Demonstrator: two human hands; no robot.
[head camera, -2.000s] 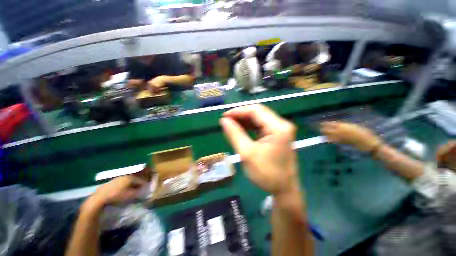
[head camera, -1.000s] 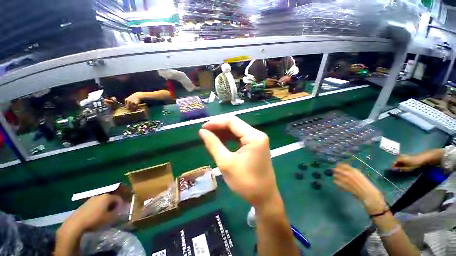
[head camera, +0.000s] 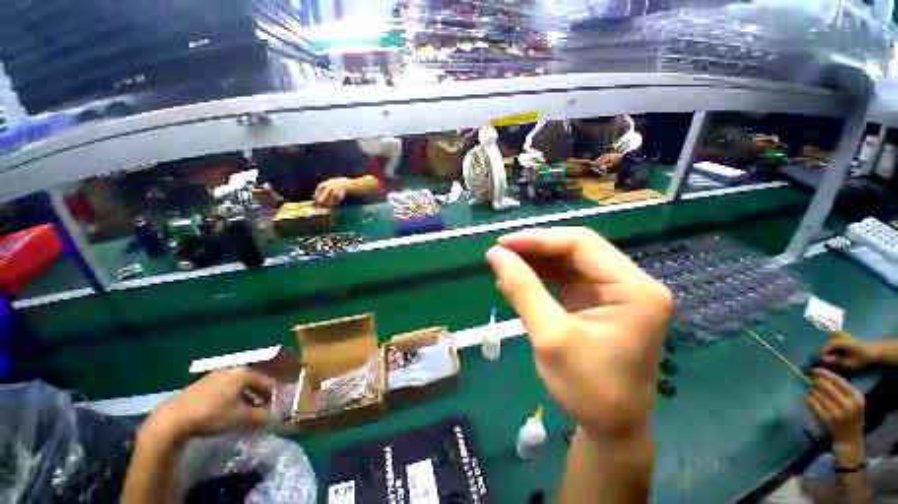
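My right hand (head camera: 601, 345) is raised above the bench, thumb and index fingertips pinched together; no object can be made out between them. My left hand (head camera: 202, 406) is low at the left, fingers curled at the left-hand carton (head camera: 284, 366); whether they hold anything is unclear. The black assembly fixture (head camera: 448, 458) with white print and labels lies between my hands, cut off by the bottom edge. The open pin box (head camera: 340, 413) holds thin rods in clear plastic. The small-parts box (head camera: 423, 388) beside it holds reddish pieces and a clear bag.
A yellow-tipped bottle (head camera: 532, 436) and blue-tipped bottle (head camera: 491, 337) stand on the bench. Clear bag (head camera: 281, 468) and dark bag (head camera: 49, 443) lie left. Blister tray (head camera: 724, 285) and another person's hands (head camera: 839, 399) are right. An overhead shelf (head camera: 394, 103) spans the view.
The view has shifted. My right hand appears farther right and larger, still pinched. My left hand stays by the carton. The other person's hands have come together at the right, away from the loose black parts.
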